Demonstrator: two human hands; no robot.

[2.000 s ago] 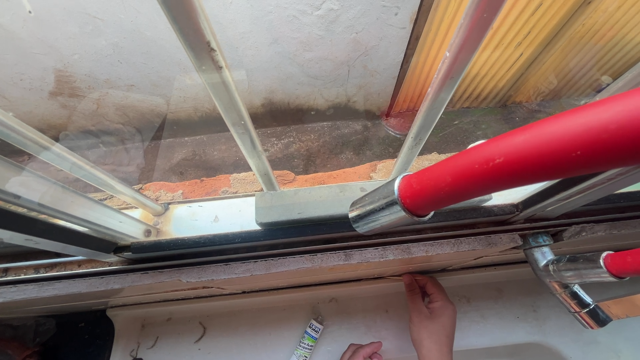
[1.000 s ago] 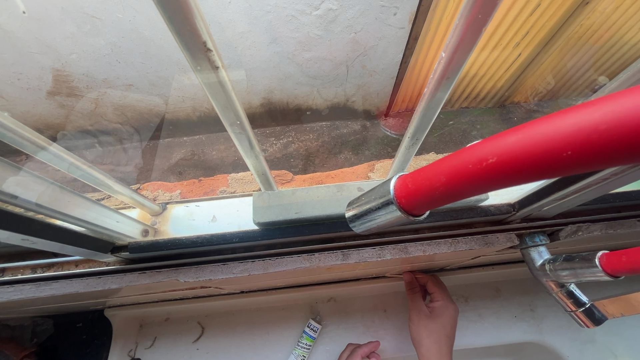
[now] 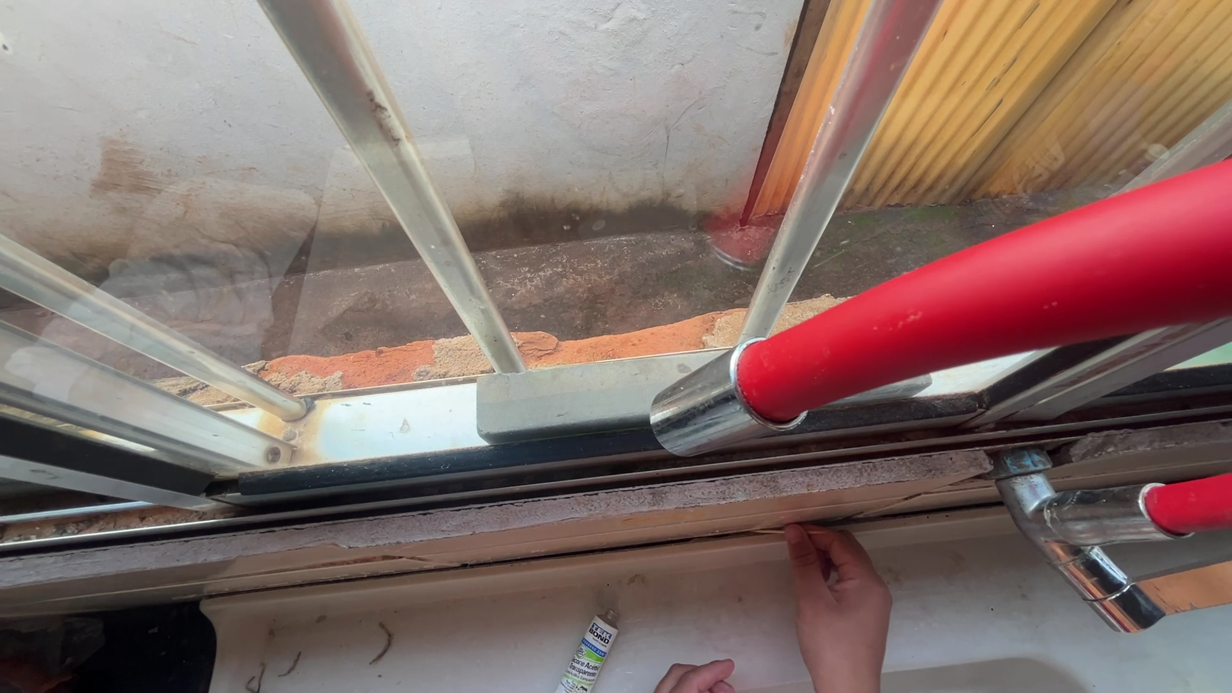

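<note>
My right hand [image 3: 839,602] is at the seam between the white basin's back edge [image 3: 712,563] and the tiled ledge [image 3: 597,520]. Its thumb and forefinger pinch a thin, pale strip lying along that seam; what the strip is made of cannot be told. Only the curled fingers of my left hand [image 3: 697,678] show at the bottom edge, over the basin, and whether they hold anything is hidden. To their left a Tekbond sealant tube [image 3: 588,656] lies on the basin with its nozzle end toward the ledge.
A chrome faucet [image 3: 1078,539] with a red spout sleeve stands at the right, and a thick red tube with a chrome end [image 3: 962,318] crosses above. Window bars [image 3: 423,202] and the frame rise behind the ledge. Dark curled scraps [image 3: 382,643] lie on the basin.
</note>
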